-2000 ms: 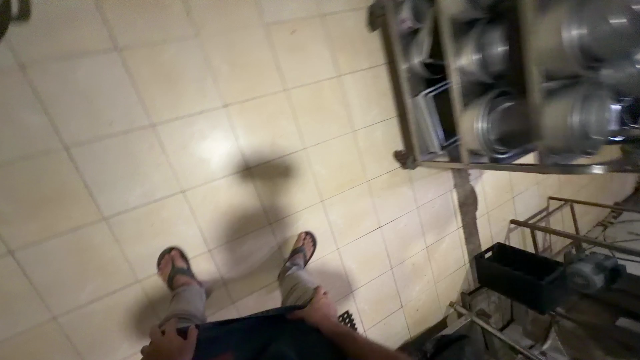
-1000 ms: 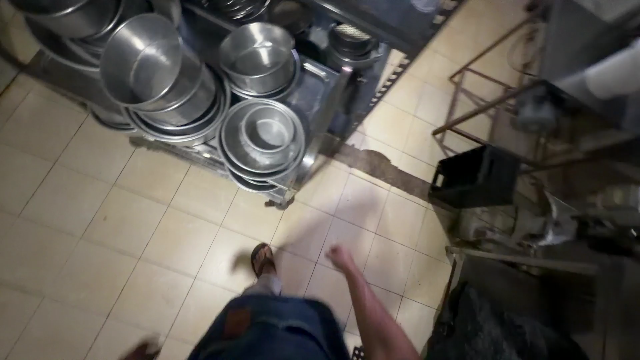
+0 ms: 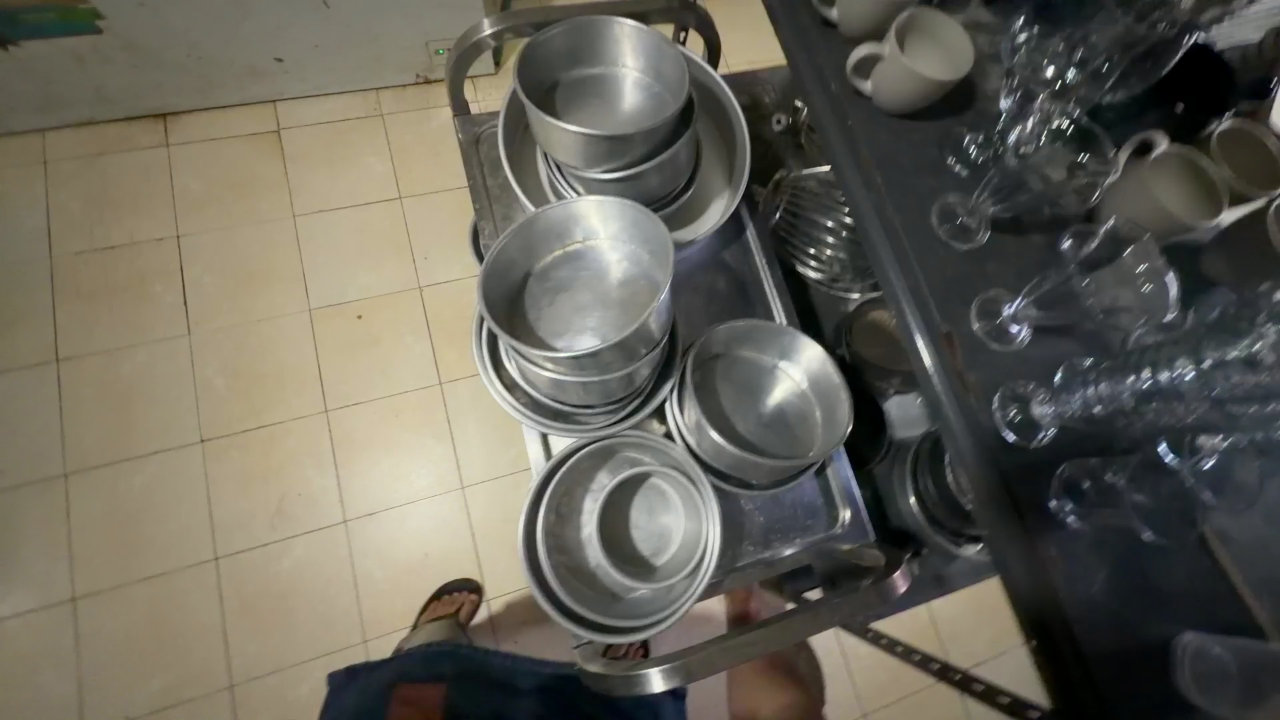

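Note:
Neither of my hands can be made out; only part of a blurred forearm shows below the near handle (image 3: 740, 650) of a metal trolley. On the trolley's top tray (image 3: 790, 520) stand stacks of round aluminium cake pans. A deep pan (image 3: 578, 285) tops the middle stack, another pan (image 3: 603, 90) the far one, set in a wide metal bowl (image 3: 725, 150). To the right is a shorter stack (image 3: 765, 400). Nearest me, a small round pan (image 3: 650, 527) sits inside a larger pan (image 3: 575, 540).
A dark shelf (image 3: 900, 290) on the right holds white mugs (image 3: 915, 62) and stemmed glasses (image 3: 1100, 280). Metalware (image 3: 820, 230) stands lower, between trolley and shelf. Tiled floor (image 3: 270, 400) spreads to the left, up to a pale wall (image 3: 230, 50).
The view has swung strongly and is now close over the trolley. Both hands held dark cloth at first; one second ago one hand was off it, and now neither hand can be made out.

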